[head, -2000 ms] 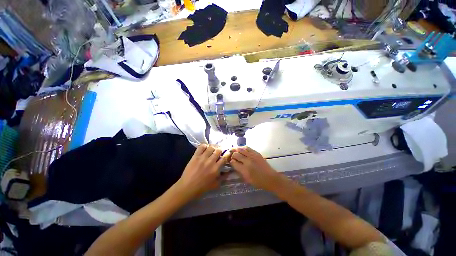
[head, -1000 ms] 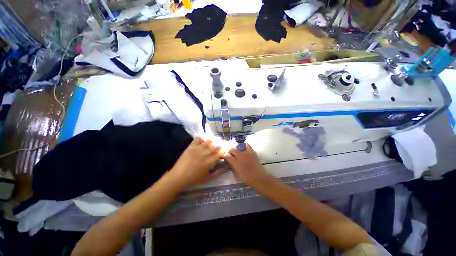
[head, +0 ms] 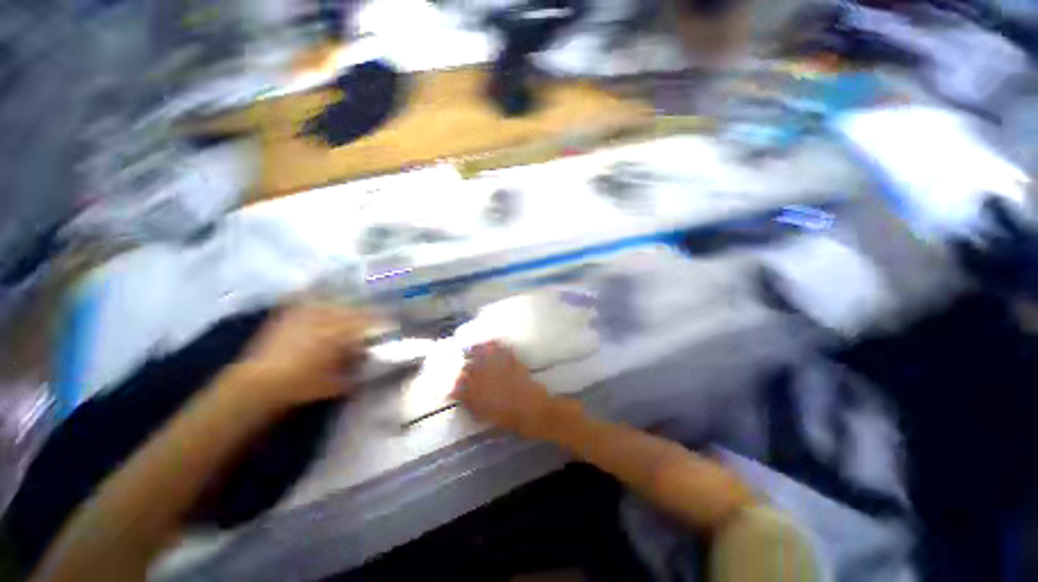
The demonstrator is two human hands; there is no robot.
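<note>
The picture is strongly blurred. My left hand (head: pixel 313 350) is left of the needle area, over the black fabric panel (head: pixel 125 398); its fingers are blurred and I cannot tell what they hold. My right hand (head: pixel 495 387) lies on the machine bed (head: pixel 364 441) just right of the lit needle area, its fingers curled; whether it holds anything cannot be told. The sewing machine (head: pixel 558 222) with its blue stripe stretches across behind both hands. Pale fabric (head: pixel 250 256) lies left of the machine head.
Black cut pieces (head: pixel 359 102) lie on the wooden board (head: pixel 444 119) behind the machine. A white cloth (head: pixel 825 279) hangs at the machine's right end. A grey and black garment bundle (head: pixel 842 426) is below right. Dark cloth (head: pixel 956 387) is at the far right.
The view has swung to the right and blurred. My hands, close together at the needle before, are now apart, with my left hand further left over the black fabric.
</note>
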